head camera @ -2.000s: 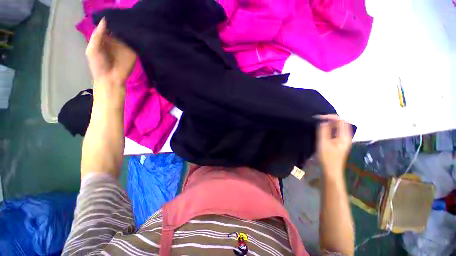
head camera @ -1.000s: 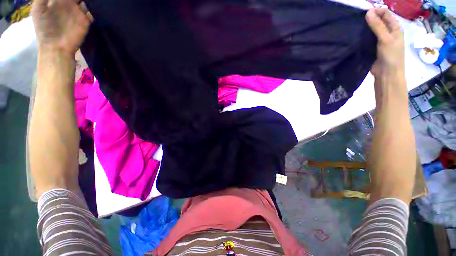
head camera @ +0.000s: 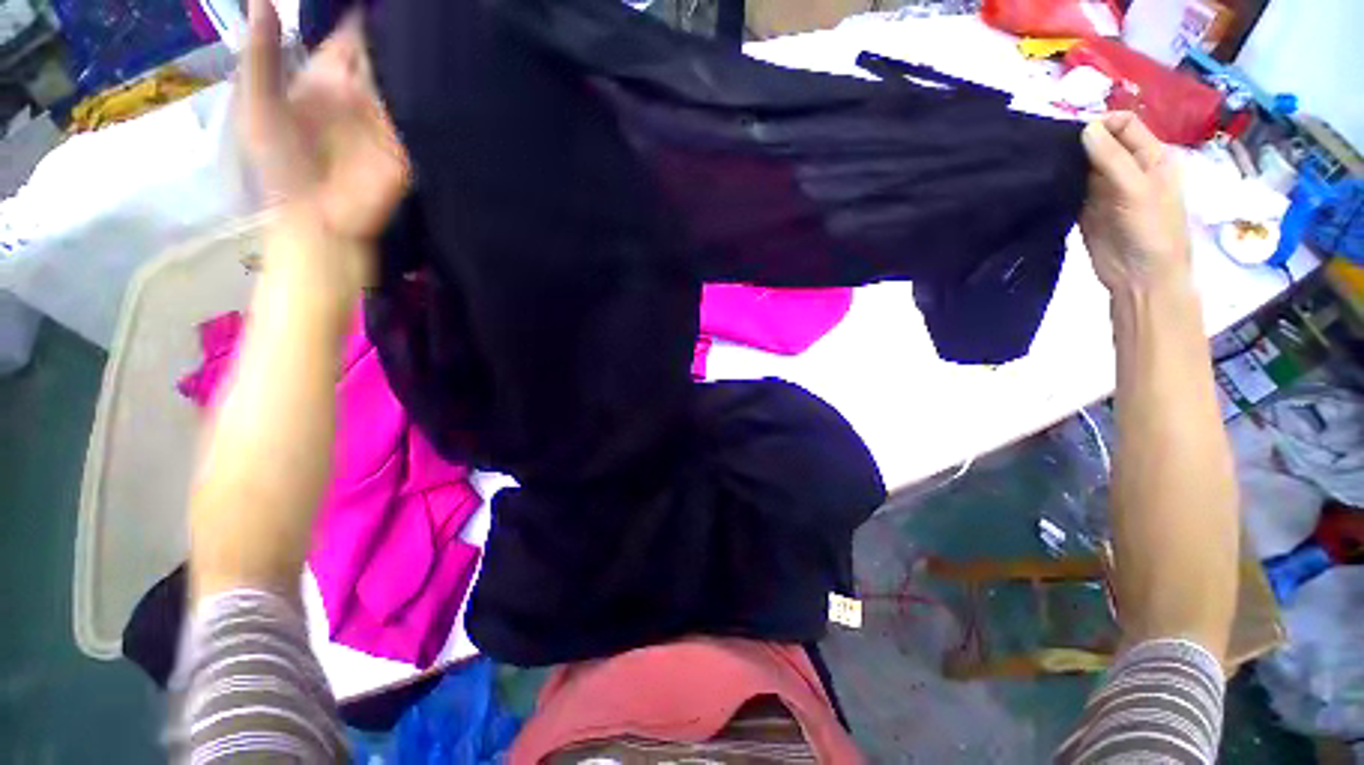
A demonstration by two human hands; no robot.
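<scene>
A black garment point(head camera: 598, 329) is held up over the white table, its lower part lying at the table edge against the apron. It looks sheer where it is stretched. A small cream label point(head camera: 844, 608) shows at its lower right edge. My right hand point(head camera: 1132, 187) pinches the garment's upper right corner, and a flap hangs below it. My left hand point(head camera: 322, 142) is blurred at the upper left, fingers raised and apart, beside the black cloth; whether it grips any cloth cannot be told. Magenta garments point(head camera: 389, 523) lie under and behind the black one.
A beige plastic tub point(head camera: 112, 448) stands left of the table point(head camera: 957, 434), with black cloth point(head camera: 154, 628) by its lower end. Red bundles point(head camera: 1144, 90) and a white roll point(head camera: 1249, 239) are at the far right. A wooden stool point(head camera: 1032, 571) and a blue bag point(head camera: 456, 720) are below.
Since one second ago, my left hand has moved right and its fingers have opened out. My right hand is slightly lower, still on the cloth. The view has tilted up, showing more of the far table.
</scene>
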